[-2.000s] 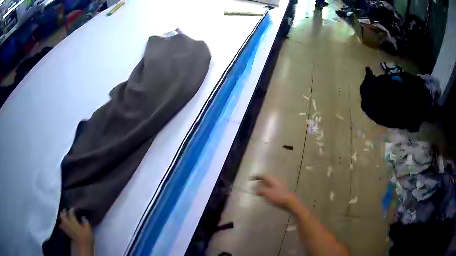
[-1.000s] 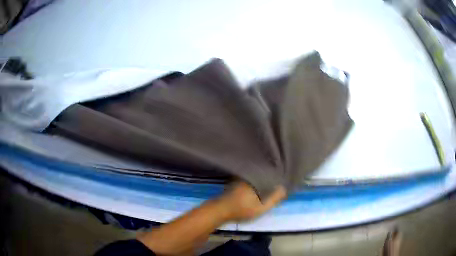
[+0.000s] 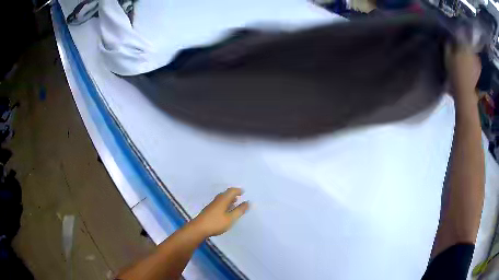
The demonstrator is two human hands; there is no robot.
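The grey-brown cloth (image 3: 284,82) is blurred and stretched across the upper part of the white lay. My right hand (image 3: 464,63) is closed on its right end at the upper right, arm extended; the fingers are blurred. The cloth's left end meets bunched white fabric (image 3: 125,48) at the upper left. My left hand (image 3: 223,212) is empty with its fingers apart, over the white fabric (image 3: 328,219) near the table's edge. I cannot tell whether it touches the fabric.
Blue layers (image 3: 101,112) show along the table side, with a thin dark line above them. The tiled floor (image 3: 54,158) is at the left, with a pale scrap (image 3: 68,235) on it. Dark, cluttered shapes lie beyond the table at the top right.
The view has turned. My left hand has let go of the cloth it gripped near the table's edge. My right hand now holds the cloth's end, and the cloth is drawn out long.
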